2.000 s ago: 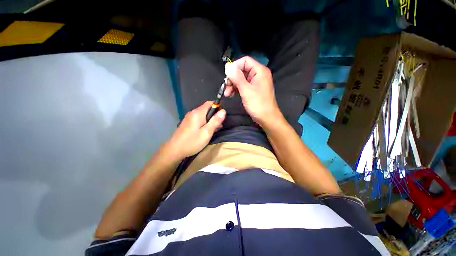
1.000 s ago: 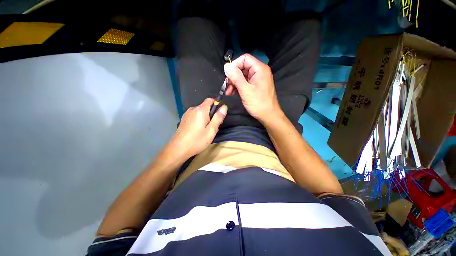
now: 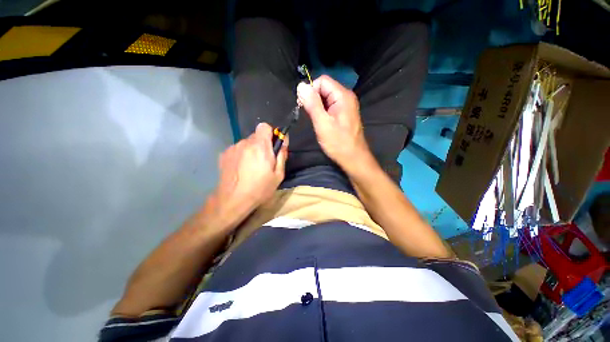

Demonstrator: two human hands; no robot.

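My left hand [image 3: 253, 165] holds small pliers [image 3: 278, 139] with orange-black handles over my lap. The dark jaws point up towards the fingers of my right hand. My right hand [image 3: 329, 113] pinches a small piece with a thin yellow wire [image 3: 306, 75] between thumb and fingertips. A small shiny bit shows at the wire's far end. The piece is mostly hidden by the fingers, and I cannot tell exactly what it is or whether the jaws touch it.
A pale grey surface [image 3: 107, 187] edged with black-and-yellow tape lies at left. At right, an open cardboard box [image 3: 483, 127] holds white strips [image 3: 528, 157] with yellow and blue wire ends. A red plastic stool [image 3: 568, 257] and blue item [image 3: 582, 296] are at lower right.
My left hand has shifted slightly left and turned, with the plier handles more exposed. My right hand has moved slightly left. More of the yellow wire shows above its fingertips.
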